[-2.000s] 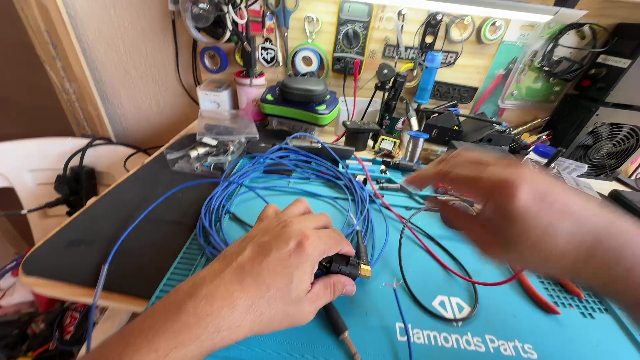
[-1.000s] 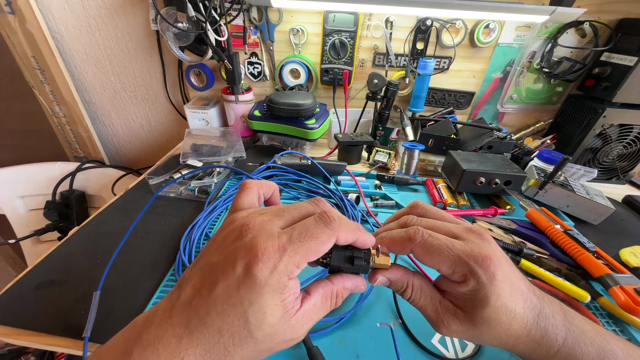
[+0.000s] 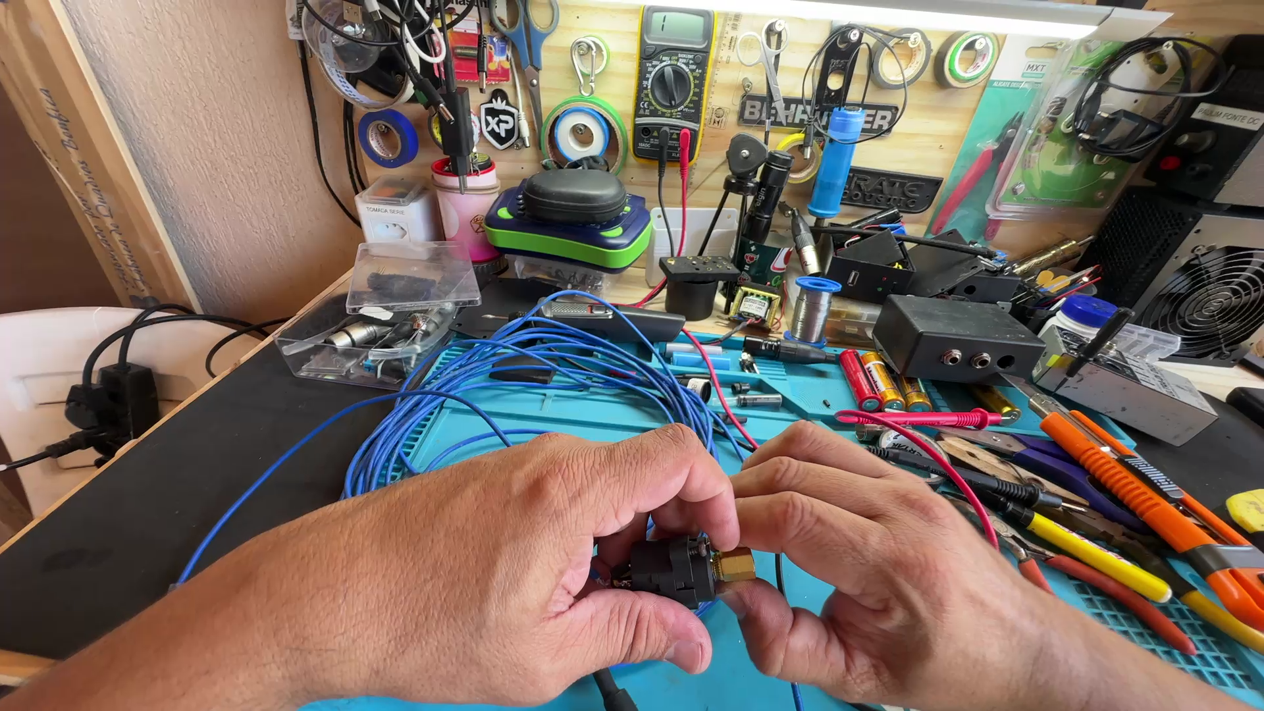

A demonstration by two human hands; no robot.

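Observation:
Low in the middle, my left hand point(image 3: 494, 563) grips a small black plastic connector body point(image 3: 671, 571) between thumb and fingers. A brass-coloured metal part point(image 3: 735, 565) sticks out of its right end. My right hand point(image 3: 869, 563) has thumb and fingertips at that brass part; the exact contact is partly hidden. Behind my hands lies a coil of blue cable point(image 3: 553, 365) on a teal work mat point(image 3: 464, 395). One end of a black cable point(image 3: 614, 691) shows below my left hand.
Batteries point(image 3: 877, 380), a red test probe point(image 3: 918, 419), an orange utility knife point(image 3: 1136, 484) and pliers point(image 3: 1116, 592) lie at right. A clear parts box point(image 3: 346, 346) stands at left. Behind are a solder spool point(image 3: 815, 306), a black metal box point(image 3: 958, 341) and a wall-hung multimeter point(image 3: 673, 84).
My right hand was blurred and apart from the connector two seconds ago; it came to the brass end by one second ago. My left hand has kept its hold on the black connector.

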